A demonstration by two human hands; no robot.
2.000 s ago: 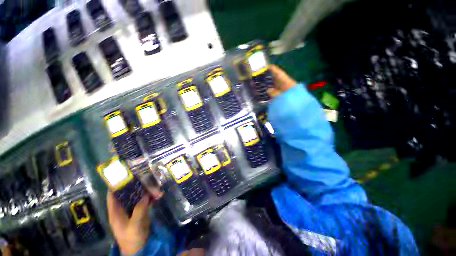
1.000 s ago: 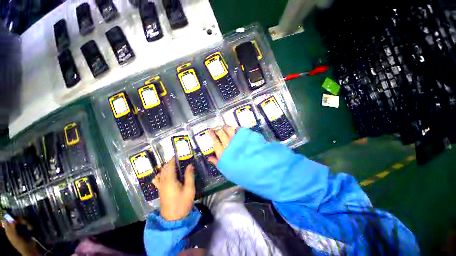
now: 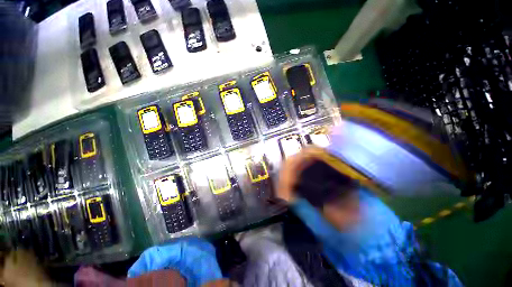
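Note:
A clear blister tray (image 3: 133, 168) lies before me. Its far row has four lit, yellow-framed keypad phones (image 3: 238, 115) and one black phone face down (image 3: 302, 89) at the right end. In its near row, a lit phone (image 3: 174, 203) lies at left, then two pockets show empty-looking yellow frames (image 3: 220, 183). Lit screens farther right are partly hidden. My right hand (image 3: 291, 180), blurred, grips a keypad phone (image 3: 393, 157) raised close to the camera, its lit screen towards the right. At the bottom edge, a skin-coloured patch (image 3: 160, 279) by my left sleeve may be my left hand, cut off.
Black phones (image 3: 156, 51) lie in rows on a white board (image 3: 45, 106) beyond the tray. A neighbour's tray (image 3: 120, 224) is at left, with a blurred hand (image 3: 23, 272) at its lower edge. A metal post (image 3: 365, 31) and a glossy black heap (image 3: 471, 101) are at right.
Both hands have left the near row. My left hand has dropped to the bottom edge. My right hand has raised a phone towards the camera. Two middle pockets now show only yellow frames.

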